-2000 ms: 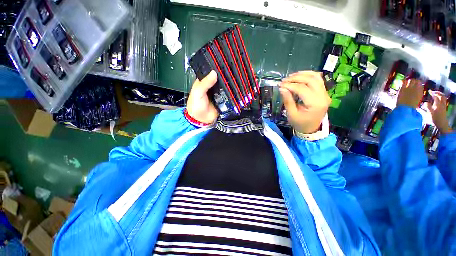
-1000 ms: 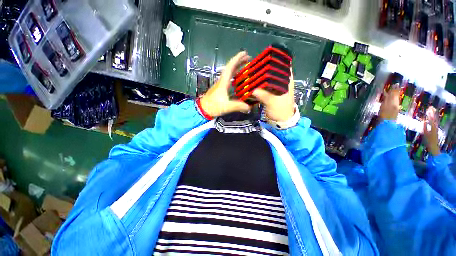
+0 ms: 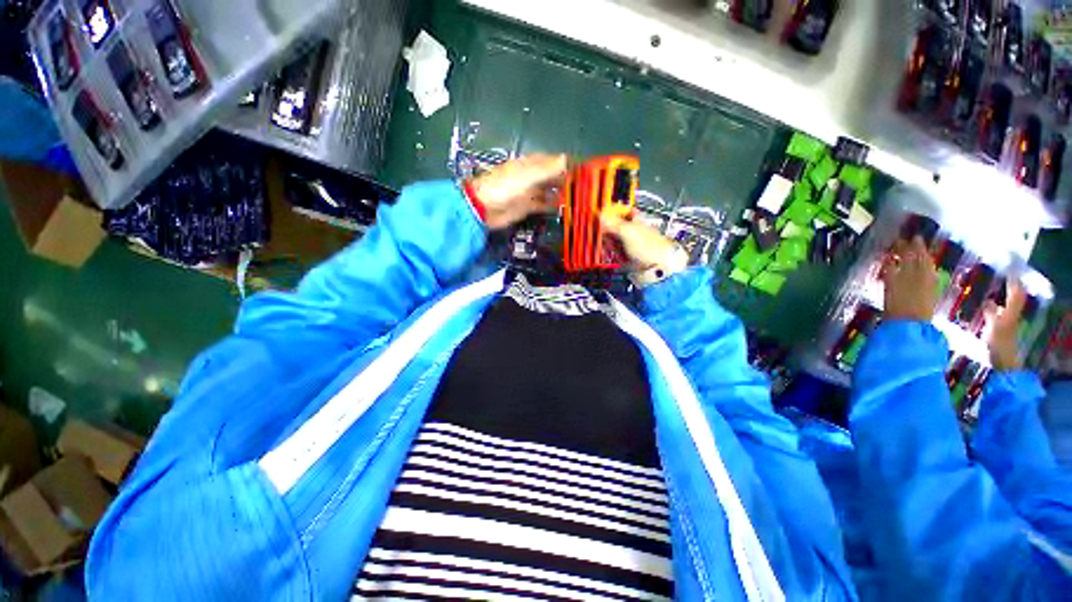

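Observation:
A stack of mobile phones [image 3: 600, 209] with orange-red edges is held upright in front of my chest, between my two hands. My left hand [image 3: 517, 192] is at the stack's left side, its fingertips at the upper edge. My right hand [image 3: 643, 243] holds the stack from the lower right, fingers against the right phone. Both hands are slightly blurred. The clear blister tray [image 3: 564, 88] lies flat on the green mat beyond and under the hands. A dark phone [image 3: 524, 243] shows in it below my left hand.
Stacked clear trays [image 3: 241, 59] with phones stand at left, the top one tilted. A white paper scrap [image 3: 428, 73] lies beside them. Green batteries [image 3: 799, 212] are piled at right. A neighbour's hands [image 3: 911, 280] work over another tray. A white conveyor [image 3: 705, 65] runs beyond.
The stack has turned from a slanted, fanned hold to upright and sits slightly lower. Earlier my left hand alone held the fanned phones; both hands are now on them. The view has shifted a little.

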